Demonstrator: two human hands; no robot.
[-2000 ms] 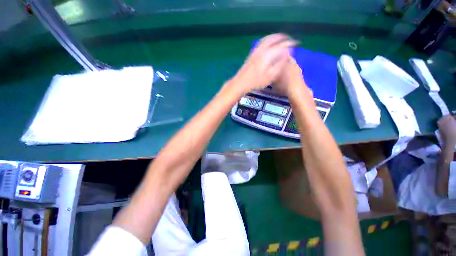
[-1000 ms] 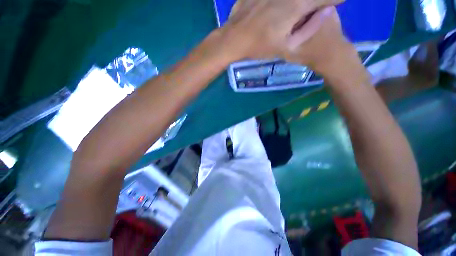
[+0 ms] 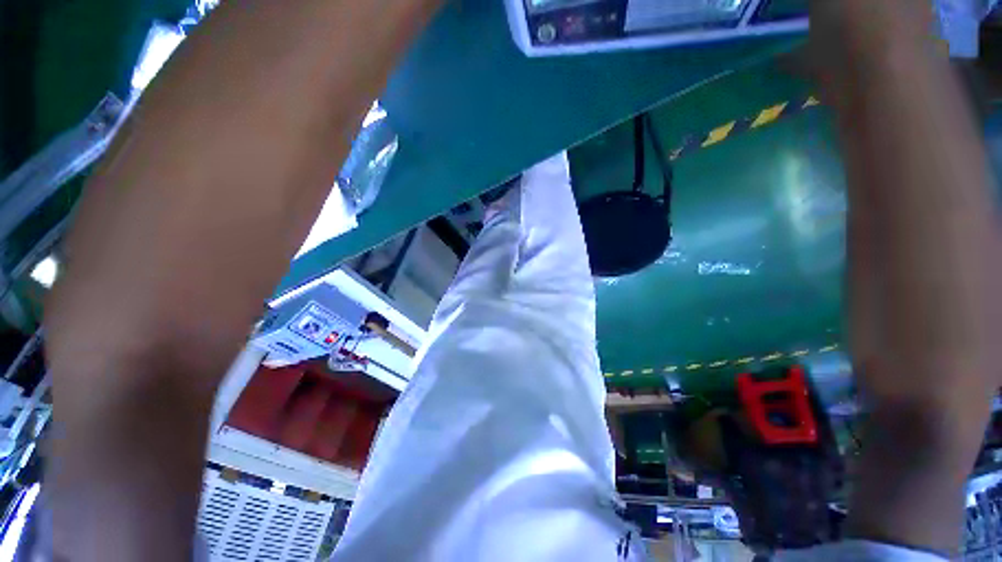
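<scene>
The counting scale (image 3: 659, 27) shows at the top edge; only its pale front with displays and keys is in view. My left forearm crosses the left side and my right forearm the right side, both large and blurred. Both of my hands are out of the picture past the top edge, so what they hold is hidden. Part of the stack of shrink bags (image 3: 327, 225), with a crinkled clear edge, shows beside my left forearm on the green bench (image 3: 483, 121).
The control box (image 3: 313, 326) and shrink machine (image 3: 258, 516) with red-brown flaps are at lower left. A black round stool-like object (image 3: 626, 233) stands on the green floor, near yellow-black tape (image 3: 720, 134). A red object (image 3: 778, 406) is at lower right.
The view has tipped down toward my legs and the floor. The scale has moved up to the frame edge, and both hands, earlier together over the scale, have left the picture.
</scene>
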